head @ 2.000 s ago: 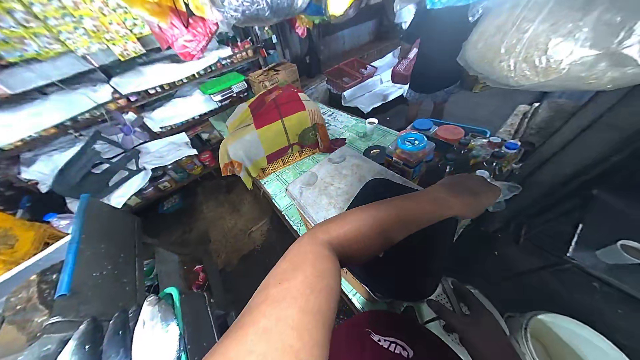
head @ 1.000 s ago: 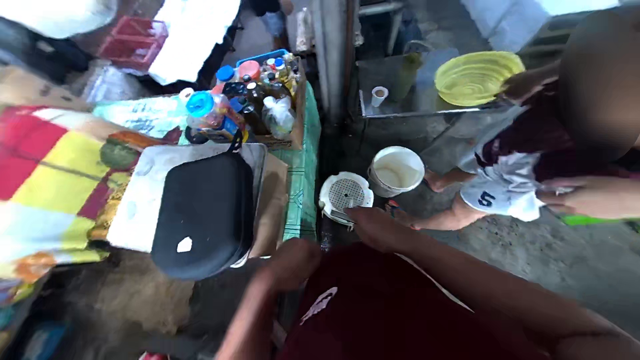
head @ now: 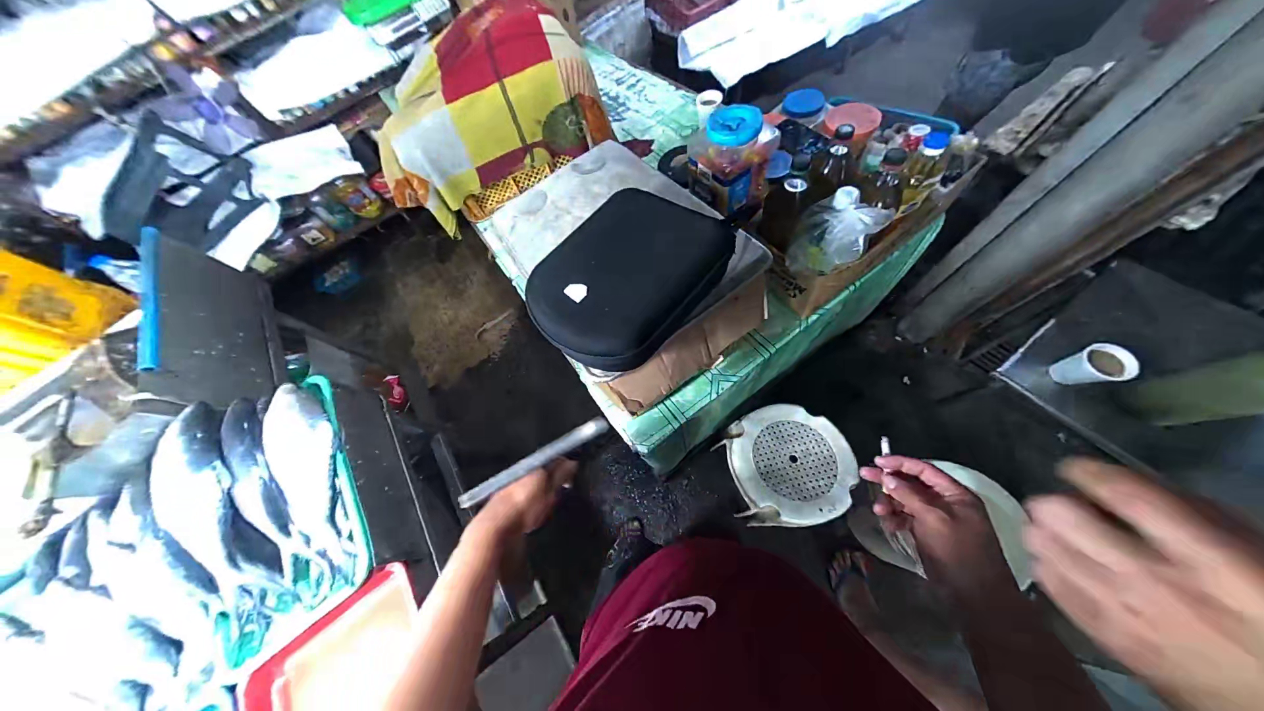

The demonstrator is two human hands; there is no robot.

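My left hand is at a grey bar, its fingers curled against it; what the bar belongs to cannot be told. My right hand pinches a slim white stick, perhaps a cigarette, between thumb and fingers. Something thin and pale hangs below those fingers. A round white perforated plastic stool stands left of that hand, and a white bucket is partly hidden behind it. Beyond both hands, a black zippered case lies on a greyish lid atop a cardboard box.
Another person's blurred hand reaches in from the right. A green-covered table bears a box of bottles and jars. Whole fish lie at left beside a red-rimmed tray. A cup stands at right.
My hands were close together one second ago and are now apart, the left at the grey bar. The view has swung left, bringing the fish back in.
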